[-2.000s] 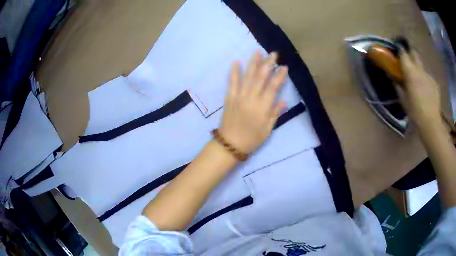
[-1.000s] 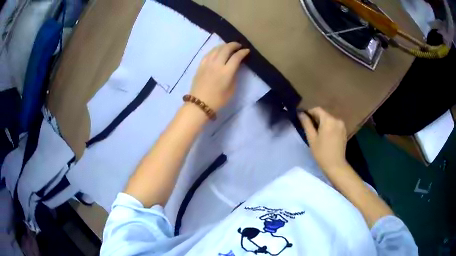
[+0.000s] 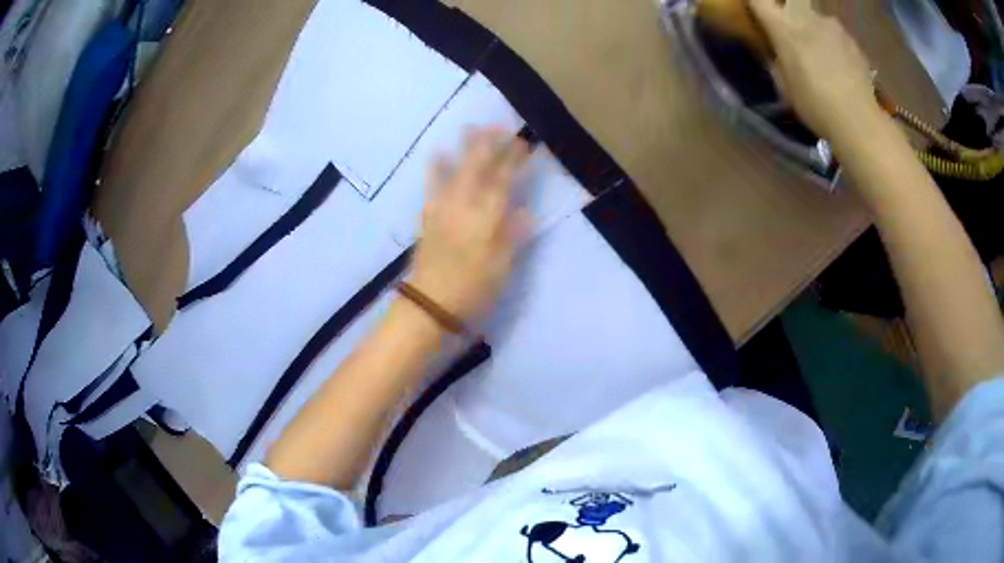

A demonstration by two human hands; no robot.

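The white-faced garment body [image 3: 297,319] lies spread on the brown table, with dark seam bands running along it and a wide dark hem band [image 3: 672,286] along its upper right edge. My left hand [image 3: 473,220], blurred, lies over the white cloth near the hem, fingers apart, holding nothing visible. My right hand [image 3: 809,55] is at the top right, closed on the orange-brown handle of the steam iron [image 3: 738,83]. The iron is blurred and cut off by the top edge, beyond the hem. A thin stepped seam shows left of my left hand.
The brown table cloth [image 3: 705,187] shows around the garment. A layered white-and-black heap [image 3: 94,330] is at the left, with a blue item [image 3: 83,143] above it. A yellowish ribbed hose [image 3: 958,163] is at the right. Green floor [image 3: 848,385] shows lower right.
My right hand has left the hem edge and gone up to the iron's handle. The lower front part of the cloth and hem now lies flatter. My left hand has shifted slightly down.
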